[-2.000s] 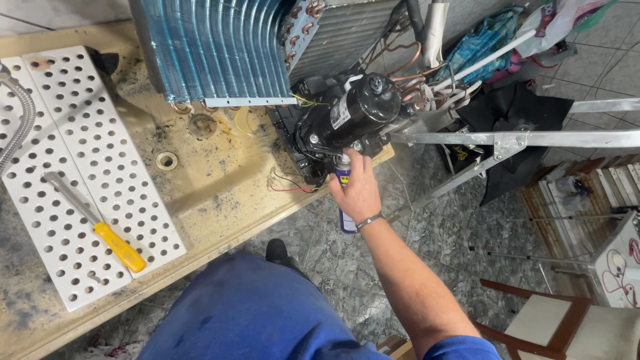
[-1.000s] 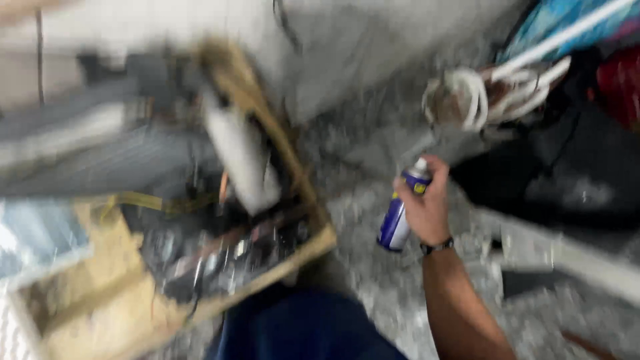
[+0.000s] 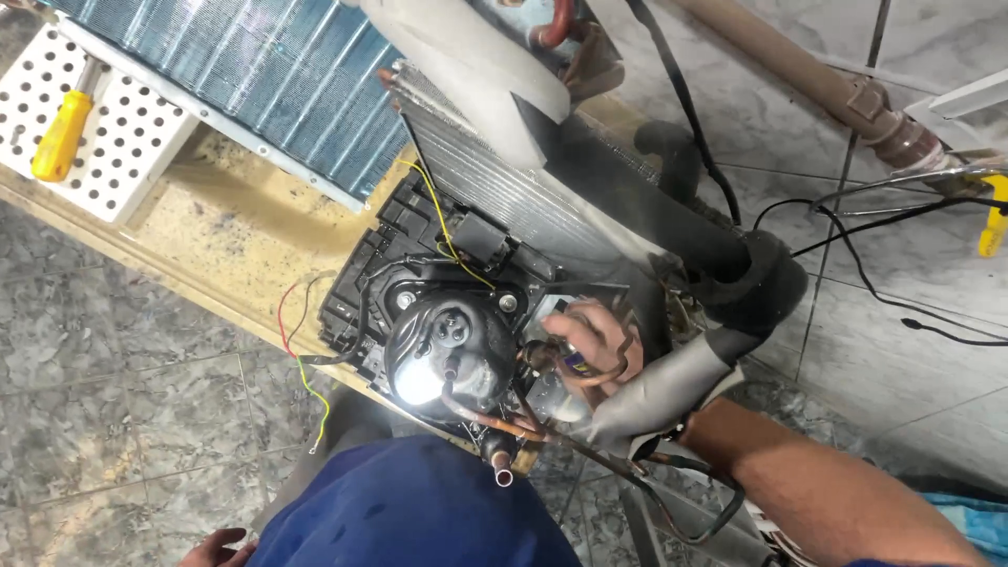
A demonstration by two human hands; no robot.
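My right hand reaches in behind bent copper pipes, beside the black compressor. It is around a blue and yellow spray can, mostly hidden by fingers and pipes. The compressor stands on a black plastic base, with bolts at its feet and an open-ended copper stub at its lower side. My left hand shows only partly at the bottom left edge, near my blue clothing, away from the parts; nothing is seen in it.
A finned coil and a metal-finned heat exchanger lie behind the compressor. Insulated pipes cross on the right. Loose wires hang over the counter edge. A yellow-handled tool rests on the perforated white board.
My right hand, seen holding the spray can over the floor a second ago, is now in among the pipes beside the compressor. Part of my left hand has come into view. The view has shifted much.
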